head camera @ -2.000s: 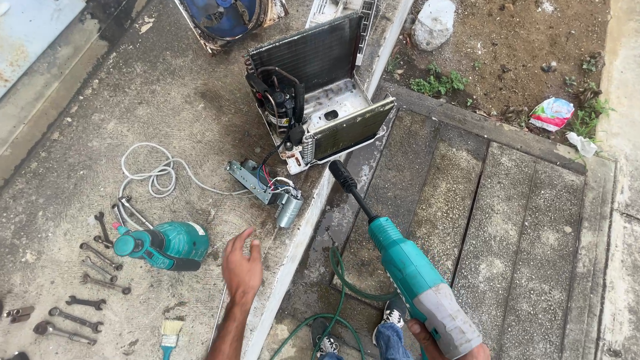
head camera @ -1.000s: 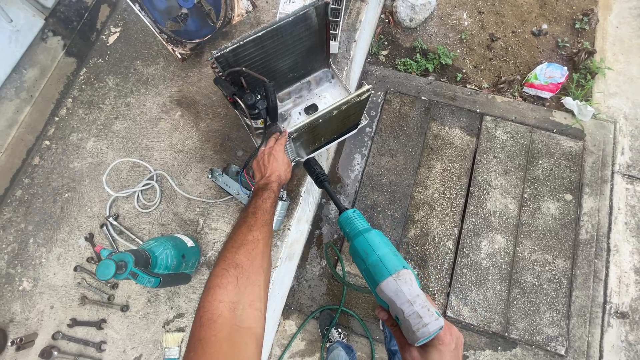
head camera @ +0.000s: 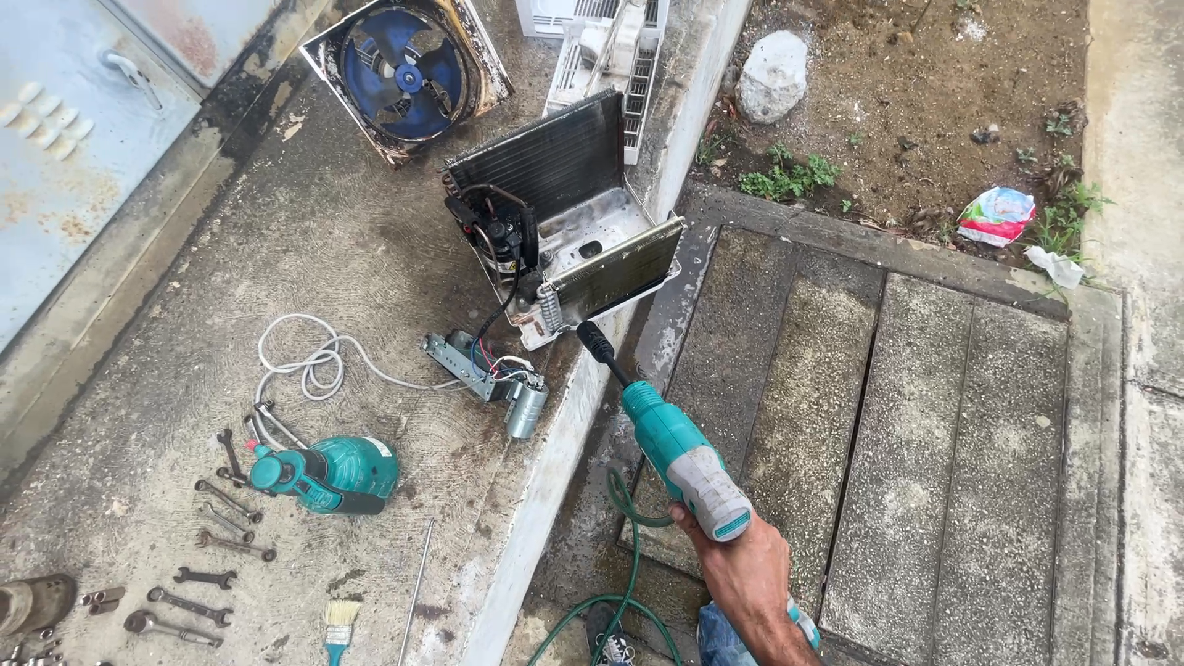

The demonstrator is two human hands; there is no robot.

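My right hand [head camera: 745, 564] is closed around the handle of a teal and grey pressure washer gun [head camera: 680, 453]. Its black nozzle points up and left, close to the lower corner of a stripped air conditioner chassis [head camera: 583, 227]. That chassis carries a dark finned coil [head camera: 555, 153], a second coil [head camera: 620, 273] and a black compressor [head camera: 499, 242]. Wires run from it to a metal control bracket [head camera: 458, 361] with a silver capacitor [head camera: 526, 410] on the concrete. My left hand is out of the picture.
A teal pump sprayer [head camera: 356, 474], several wrenches [head camera: 190, 606] and a paintbrush [head camera: 339, 627] lie at lower left. Behind the chassis are a blue fan in a housing [head camera: 407, 79] and white plastic covers [head camera: 601, 69]. A green hose [head camera: 634, 564] loops near my shoe beside the concrete ledge.
My left hand reached over to the chassis a second ago and has since left the view. My right hand keeps hold of the washer gun.
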